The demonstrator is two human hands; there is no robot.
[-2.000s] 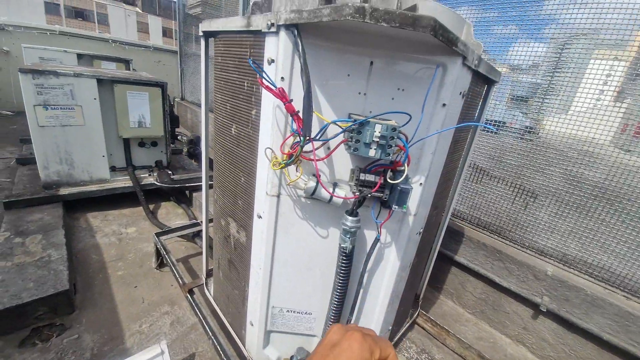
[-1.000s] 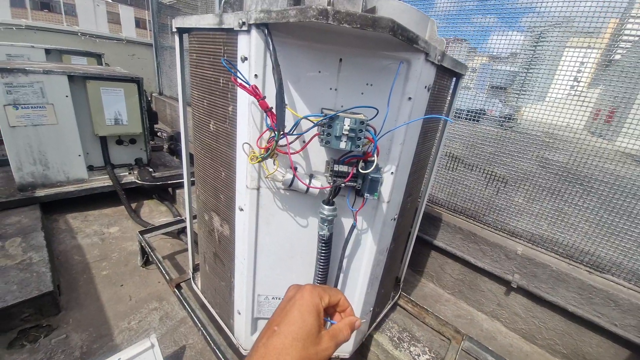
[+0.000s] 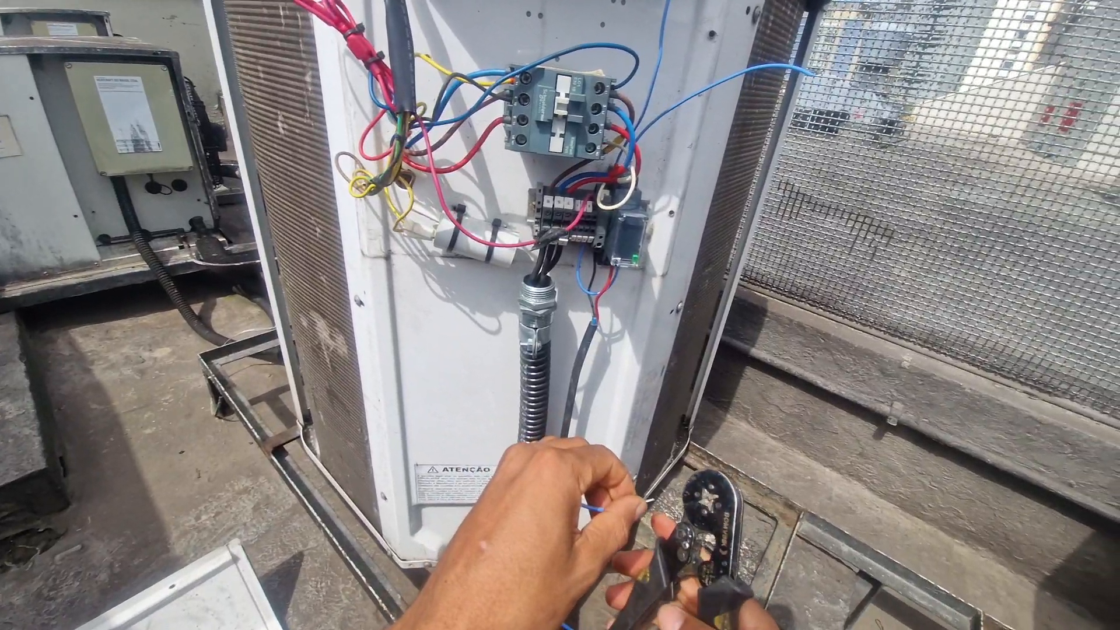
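Note:
My left hand [image 3: 551, 516] pinches a thin blue wire [image 3: 593, 508] between thumb and forefinger, in front of the lower part of an outdoor condenser unit [image 3: 455, 376]. Close on its right, my right hand [image 3: 678, 582] grips a crimping tool [image 3: 713, 525] with black handles, its head pointing up. Above the hands, a grey contactor [image 3: 560, 112] with blue, red and yellow wires is fixed to the white panel. Below it sit a terminal block [image 3: 564, 214] and a small relay-like module [image 3: 627, 229]. A corrugated conduit [image 3: 534, 385] with a metal fitting runs down behind my left hand.
A white metal panel [image 3: 188, 595] lies at the lower left. A metal frame [image 3: 297, 490] runs along the floor. Another unit with a beige electrical box [image 3: 129, 118] stands left. Wire mesh [image 3: 945, 201] above a low ledge [image 3: 875, 437] borders the right. A loose blue wire [image 3: 726, 85] sticks out right.
My right hand has come into view at the lower right with the crimping tool. My left hand now shows a blue wire at its fingertips. The view has moved closer to the unit.

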